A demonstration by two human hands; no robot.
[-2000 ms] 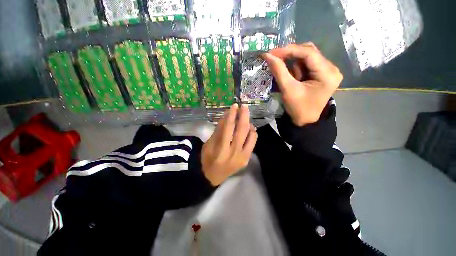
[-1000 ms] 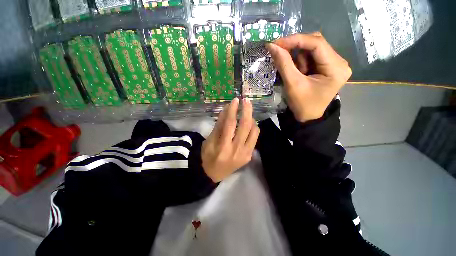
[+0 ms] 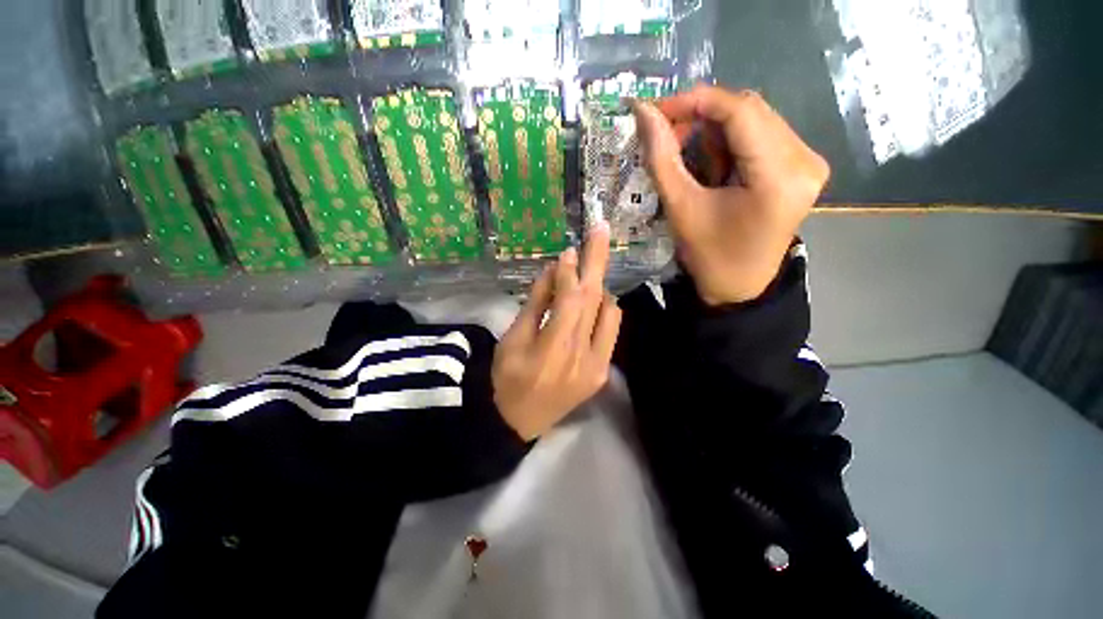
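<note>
A silver-grey perforated sheet (image 3: 619, 181) lies over the rightmost circuit board of the near row; green board shows above its top edge. My right hand (image 3: 740, 187) pinches the sheet's top right corner between thumb and forefinger. My left hand (image 3: 559, 345) holds nothing; its fingers are apart and one fingertip touches the sheet's lower left edge. Several uncovered green circuit boards (image 3: 423, 175) lie to the left in the clear blister tray (image 3: 399, 281). Boards with white covered faces (image 3: 284, 24) sit in the row behind.
A bright white sheet stack (image 3: 929, 73) lies slanted on the dark green bench top (image 3: 774, 55), right of the tray. A red plastic stool (image 3: 103, 375) stands at the left, below the bench edge.
My left forefinger has moved up from the tray's near edge onto the sheet's lower left part. My right hand still pinches the sheet's top corner. The view has shifted slightly.
</note>
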